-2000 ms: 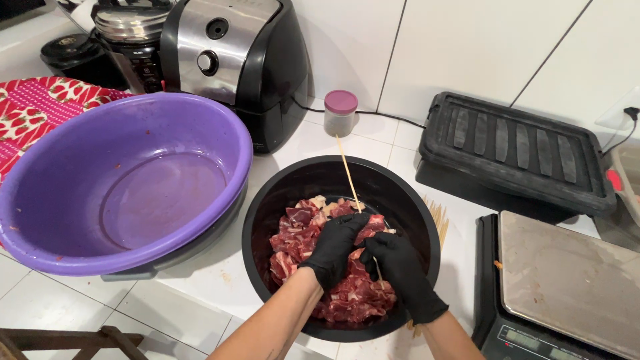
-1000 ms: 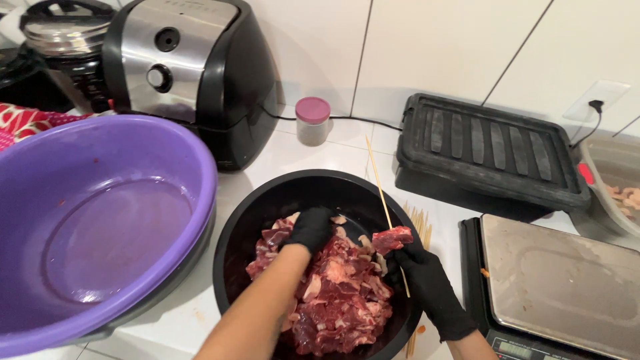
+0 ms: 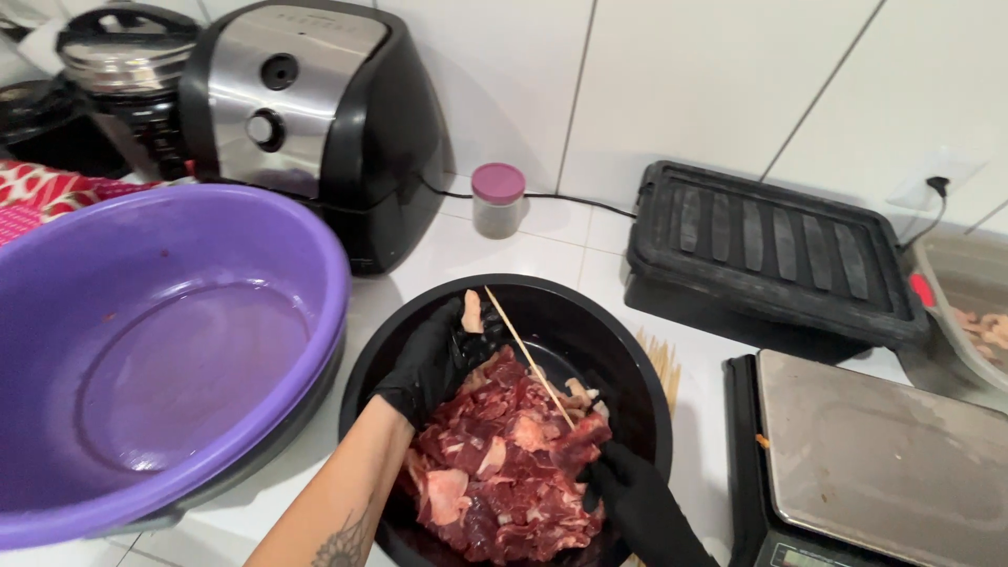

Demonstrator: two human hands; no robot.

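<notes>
A round black basin [image 3: 364, 364] holds a heap of raw red meat pieces [image 3: 504, 465]. My left hand [image 3: 441, 346], in a black glove, is over the basin's upper left part and holds a pale piece of fat or meat [image 3: 472, 311] at the fingers. Low on the right side of the basin, my right hand [image 3: 630, 492], also gloved, holds a wooden skewer [image 3: 524, 346] with a red meat piece [image 3: 584, 441] on its lower part. The skewer's bare tip points up and left, close to the left hand. The right fingertips are partly hidden beneath the meat.
A purple tub [image 3: 327, 315] stands left of the basin, an air fryer [image 3: 315, 118] behind it. A lidded jar [image 3: 498, 201] and a black lidded box [image 3: 776, 252] are at the back. Skewers [image 3: 661, 366] lie beside the basin; a scale [image 3: 890, 465] is at right.
My left hand has come up out of the meat heap with a pale piece. My right hand has moved lower in the basin, with the skewer now leaning left over the meat.
</notes>
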